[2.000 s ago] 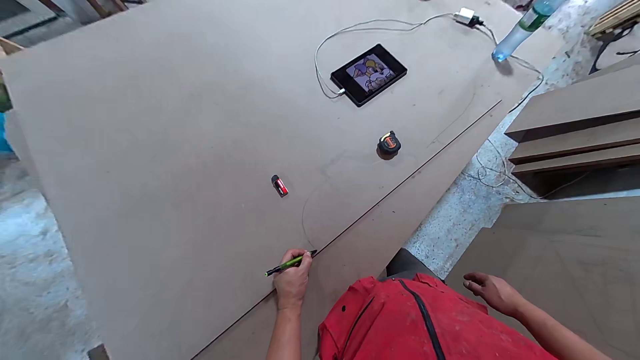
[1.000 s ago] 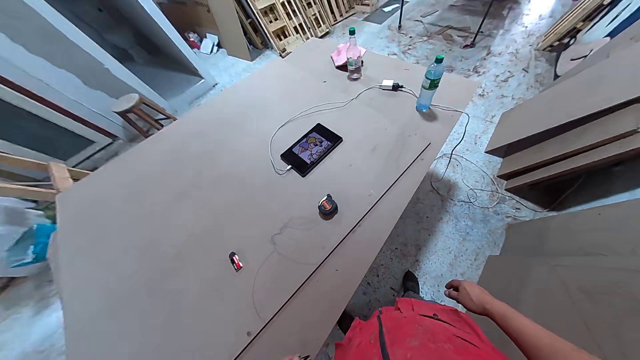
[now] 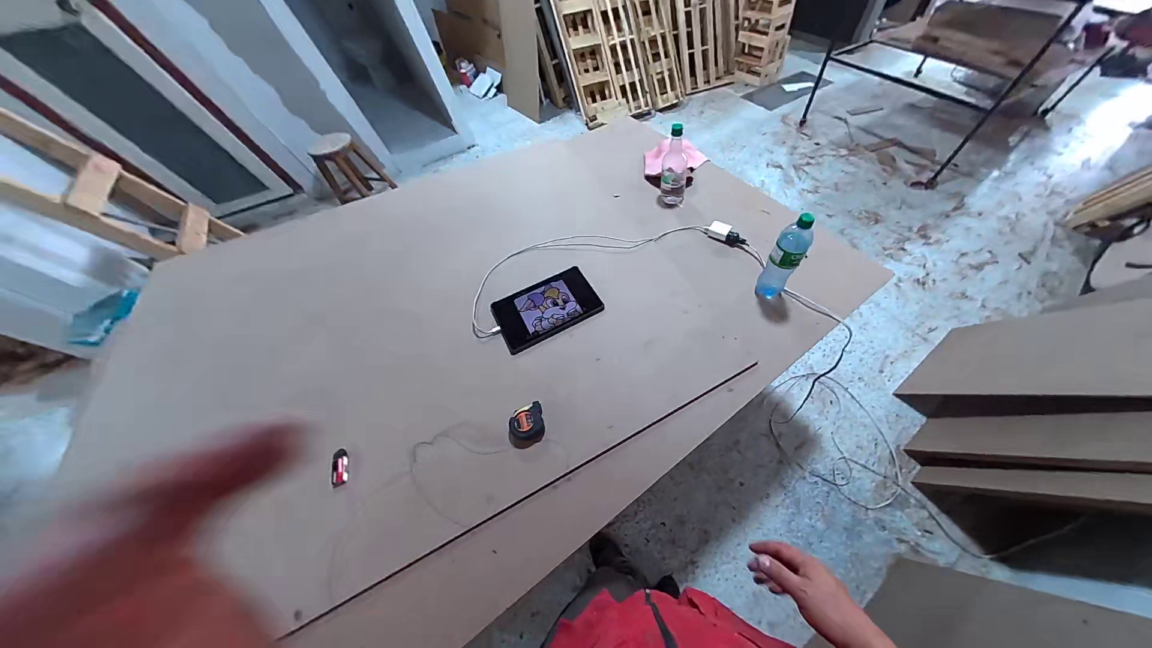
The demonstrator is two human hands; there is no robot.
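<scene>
My left hand (image 3: 153, 549) is close to the camera at the lower left, badly blurred; whether it holds anything cannot be made out. My right hand (image 3: 796, 580) hangs over the floor beside the panel, fingers loosely bent, holding nothing. A large flat board (image 3: 378, 243) has faint curved pencil lines and a long straight dark line near its edge. On it lie a small red and black object (image 3: 339, 468), a tape measure (image 3: 526, 424) and a tablet (image 3: 547, 309) with a cartoon picture, joined to a white cable. No pen is visible.
Plastic bottles (image 3: 786, 256) (image 3: 674, 167), a pink cloth (image 3: 691, 153) and a white charger (image 3: 719, 230) are at the far right of the board. Cables trail on the floor. Stacked panels (image 3: 1035, 360) stand at right; a wooden stool (image 3: 346, 166) and a wooden frame stand beyond.
Two seconds ago my left hand held a green and black pen at the line on the board; now it is raised near the camera. The view has tilted up.
</scene>
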